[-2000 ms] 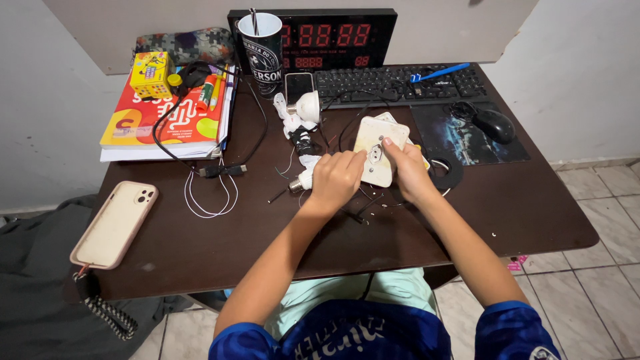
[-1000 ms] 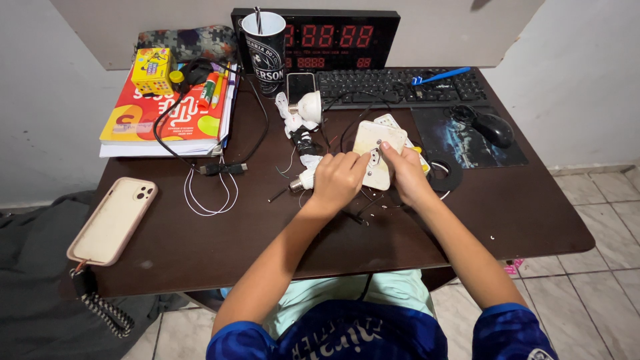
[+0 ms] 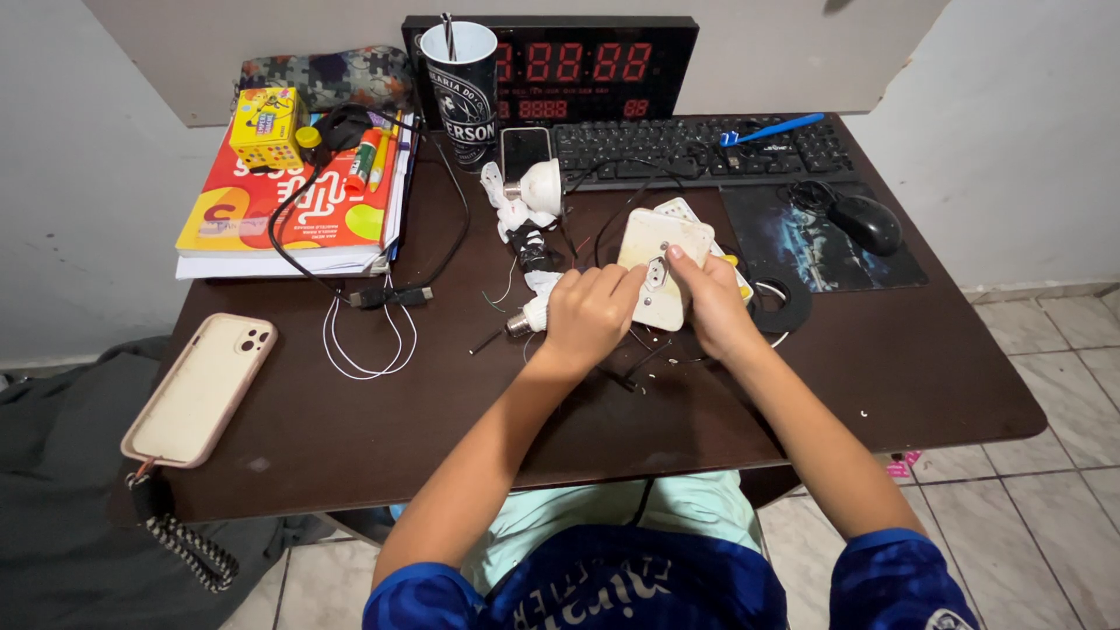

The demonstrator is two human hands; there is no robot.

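A white wall-outlet plate (image 3: 667, 234), with two screws and a socket in its middle, is tilted between my hands. My right hand (image 3: 719, 302) grips its right side, thumb on the face near the upper screw. My left hand (image 3: 588, 313) is curled at its left edge, fingertips by the socket; whether it pinches anything is hidden. Behind the plate lies a white perforated piece (image 3: 678, 210). Left of my left hand lie a white bulb with a metal screw base (image 3: 525, 322), a bundle wrapped in black tape (image 3: 530, 248) and a white lamp (image 3: 541, 186).
Black tape roll (image 3: 792, 306) right of my right hand; keyboard (image 3: 630, 153), blue toothbrush (image 3: 779, 129), mouse (image 3: 864, 224) and digital clock (image 3: 569, 66) behind. Left: books (image 3: 289, 206), yellow box (image 3: 265, 129), cables (image 3: 385, 297), phone case (image 3: 199, 389). Tall cup (image 3: 462, 105) and phone (image 3: 527, 153) stand mid-back.
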